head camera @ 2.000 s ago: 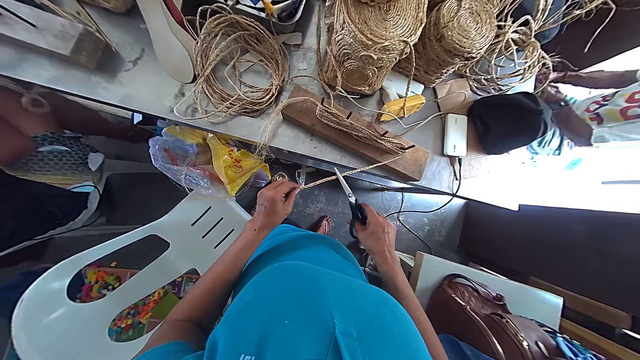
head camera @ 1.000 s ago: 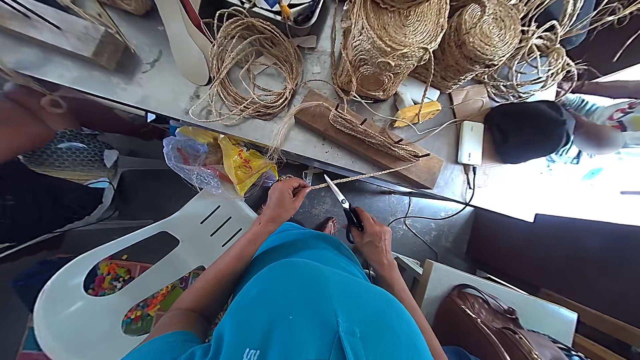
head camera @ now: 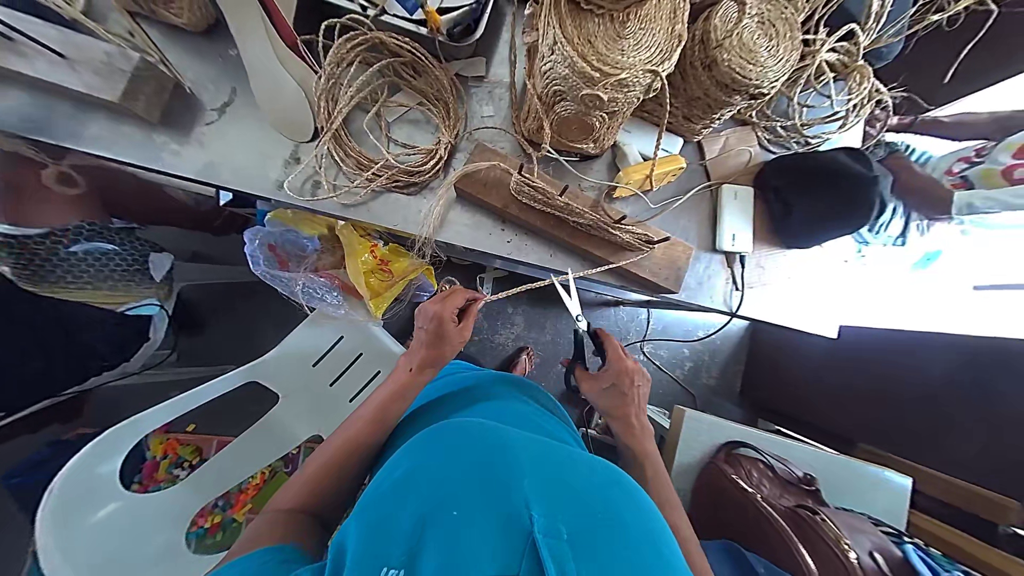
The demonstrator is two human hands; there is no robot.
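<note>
A braided fiber cord (head camera: 532, 286) stretches taut from my left hand (head camera: 445, 326), which pinches its end, to a wooden board (head camera: 568, 220) on the bench. More of the cord is wound in a bundle around metal pegs on that board, and loose fibers trail from its left end. My right hand (head camera: 617, 376) grips black-handled scissors (head camera: 578, 320). Their blades are spread, with the tips at the cord between my left hand and the board; whether they touch it I cannot tell.
On the metal bench (head camera: 232, 152) lie a coil of cord (head camera: 388, 104), woven fiber baskets (head camera: 608, 64), a yellow tool (head camera: 650, 174) and a white power bank (head camera: 734, 218). Plastic bags (head camera: 376, 268) hang at its edge. Nearby are a white chair (head camera: 320, 360), a brown bag (head camera: 768, 512) and other people.
The scissors' blades are spread now, where a second ago they looked closer together. My left hand still holds the cord.
</note>
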